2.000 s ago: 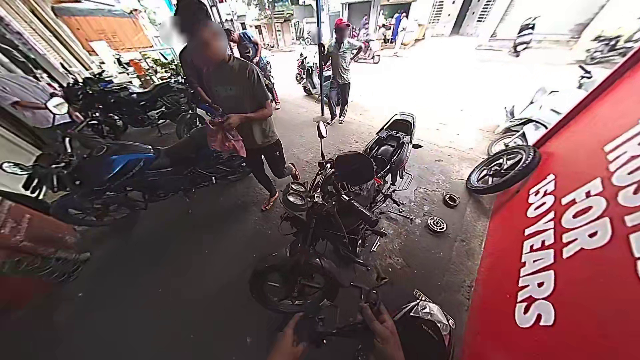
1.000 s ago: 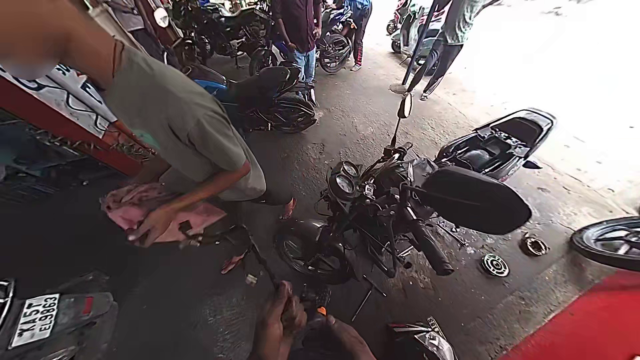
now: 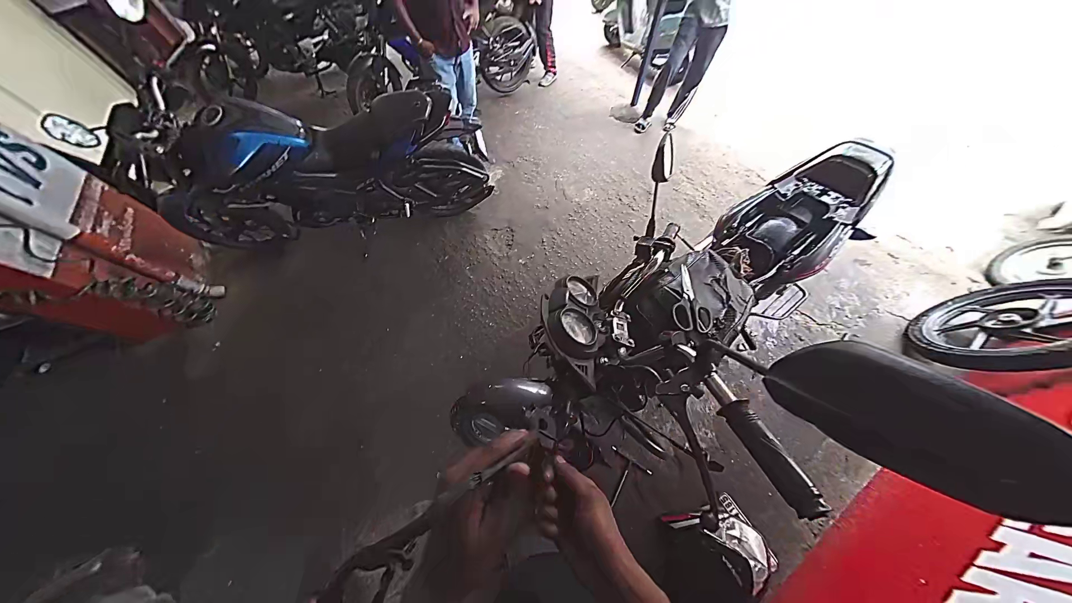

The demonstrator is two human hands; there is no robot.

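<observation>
Both my hands are close together at the bottom centre, in front of a partly stripped motorcycle (image 3: 578,322). My left hand (image 3: 481,502) is closed around a dark rod-like part (image 3: 498,469), which seems to join a dark assembly (image 3: 402,536) at lower left. My right hand (image 3: 582,511) has thumb and fingers pinched on something small and dark that I cannot make out. Just beyond my fingertips is the front mudguard (image 3: 511,394). A pair of scissors (image 3: 691,301) lies on the motorcycle's covered tank area.
A handlebar grip (image 3: 775,461) and large mirror (image 3: 913,427) jut out on the right. A loose wheel (image 3: 997,322) rests by the red panel (image 3: 904,544). A blue motorcycle (image 3: 310,167) stands at upper left, and people (image 3: 444,42) stand beyond it. A headlamp part (image 3: 737,544) lies lower right.
The person in the grey-green shirt, beside the motorcycle one second ago, is out of view. My hands remain together low in the view, and the view has shifted considerably.
</observation>
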